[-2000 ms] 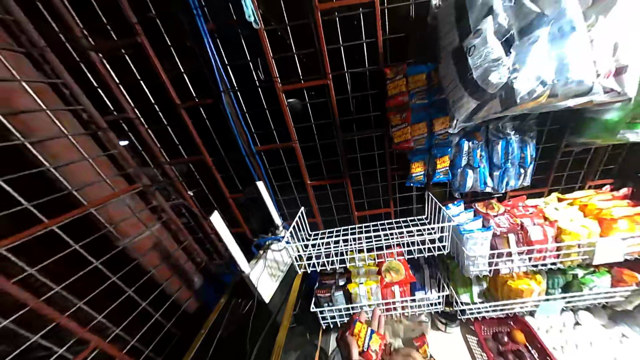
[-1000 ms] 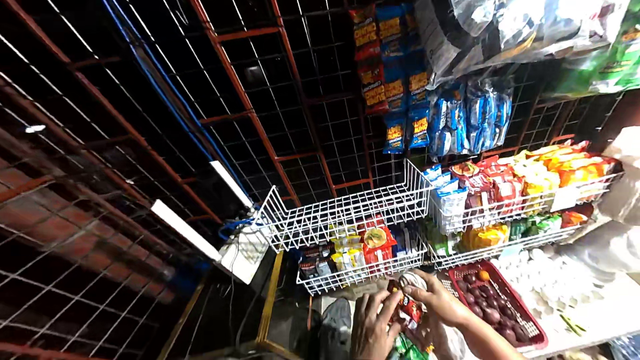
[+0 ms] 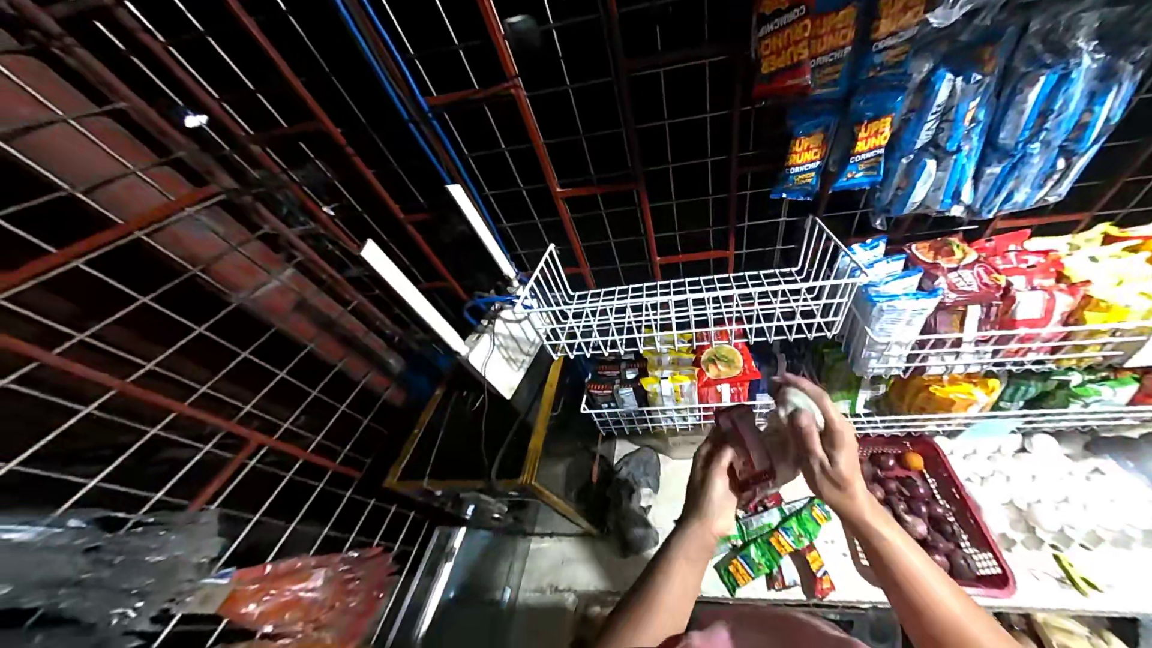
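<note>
Low right of centre, my left hand [image 3: 713,486] grips a dark reddish packet [image 3: 745,445], blurred by motion. My right hand [image 3: 826,441] is closed around a small whitish item [image 3: 799,407], too blurred to name. Some clear plastic shows between the hands. Below them, green sachets [image 3: 772,544] lie on the pale counter [image 3: 661,549], with red sachets [image 3: 817,571] partly under them. Above the hands is a white wire basket [image 3: 702,306] on the grid wall. The lower wire basket [image 3: 648,418] behind them holds dark, yellow and red packets.
Right of my hands stands a red plastic basket [image 3: 981,540] of dark red onions, with eggs [image 3: 1035,486] beyond. Wire baskets [image 3: 990,355] of snack packets line the right. Corn chip packs [image 3: 804,153] hang above. Grey plastic bags [image 3: 634,499] and a yellow-edged dark box [image 3: 531,441] stand left.
Two seconds ago a red and yellow packet showed in my left hand; now a dark reddish one is there. Both hands and forearms have come further into view, over the counter. The view has shifted.
</note>
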